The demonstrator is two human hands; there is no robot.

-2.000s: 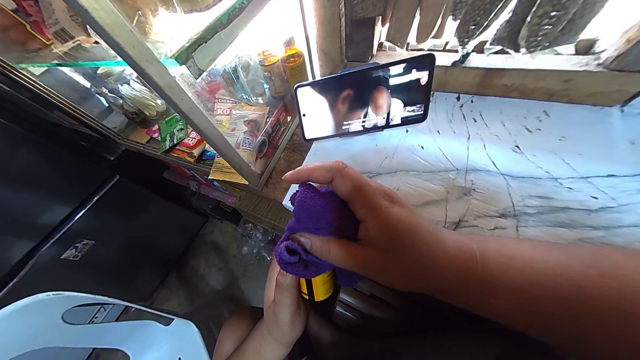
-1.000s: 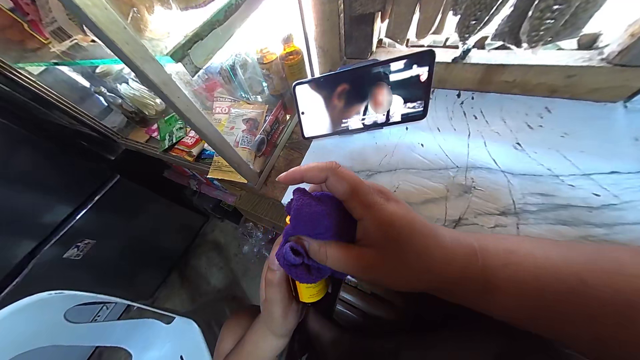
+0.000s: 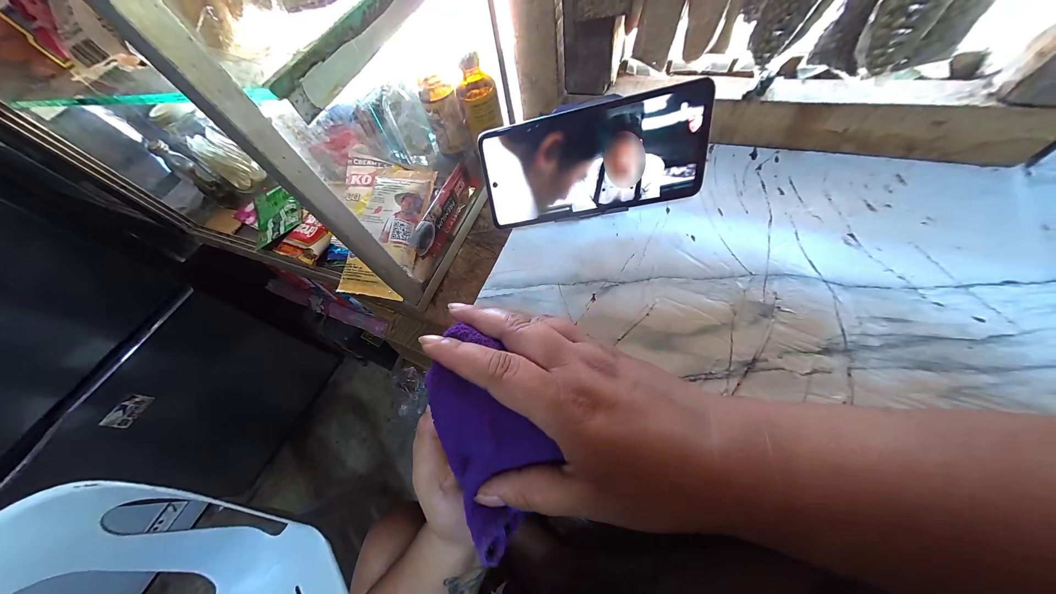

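A purple cloth (image 3: 487, 421) is bunched under my right hand (image 3: 569, 412), whose fingers lie over its top and whose thumb presses its lower edge. Below and behind it is my left hand (image 3: 441, 478), partly covered by the cloth, its fingers around something hidden inside. No part of the wrapped object shows now. A smartphone (image 3: 598, 157) stands tilted on its side at the table's far left corner, with a moving picture on its screen. The marble-patterned table cover (image 3: 825, 289) spreads beneath my right forearm and beyond.
To the left stands a glass-fronted display case (image 3: 256, 157) with sachets (image 3: 388, 223) and amber bottles (image 3: 478, 95). A white plastic chair (image 3: 206, 544) is at the lower left, beside a dark cabinet (image 3: 165, 396). Wooden slats (image 3: 701, 33) line the far edge.
The yellow-labelled container that showed below the cloth in both earlier frames is now out of sight. The cloth hangs lower over my left hand, and my right hand lies flatter across it.
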